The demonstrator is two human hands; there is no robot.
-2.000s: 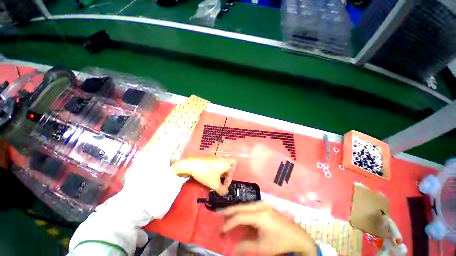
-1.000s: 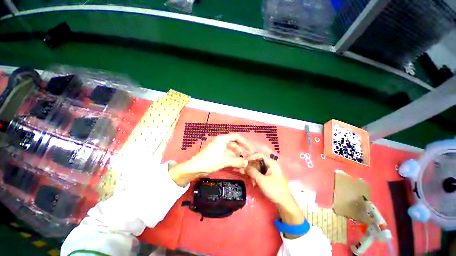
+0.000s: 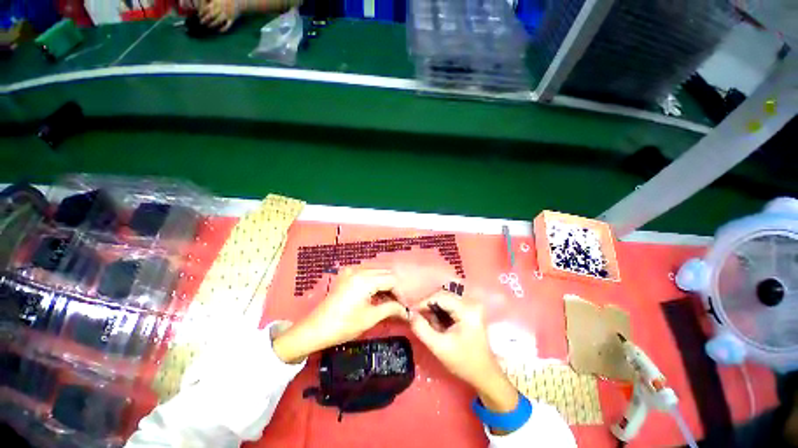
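My left hand and my right hand, both bare, meet fingertip to fingertip above the red mat. They pinch a tiny dark piece, too small to identify. A darker shape shows among my right fingers; I cannot tell if it is held or lies beneath. The black device housing lies on the mat just below my hands. Ends of black foam strips show behind my right hand, which hides the rest. Rows of black foam pads lie beyond my hands.
Sticker sheet and blister trays lie left. Right are white rings, a parts box, brown card, glue gun, yellow label sheet and fan. Another person's hands show across the green conveyor.
From lying over the device housing, my hands moved up off it and came together at the fingertips, where they remain. The view has shifted, showing more of the far side and the fan.
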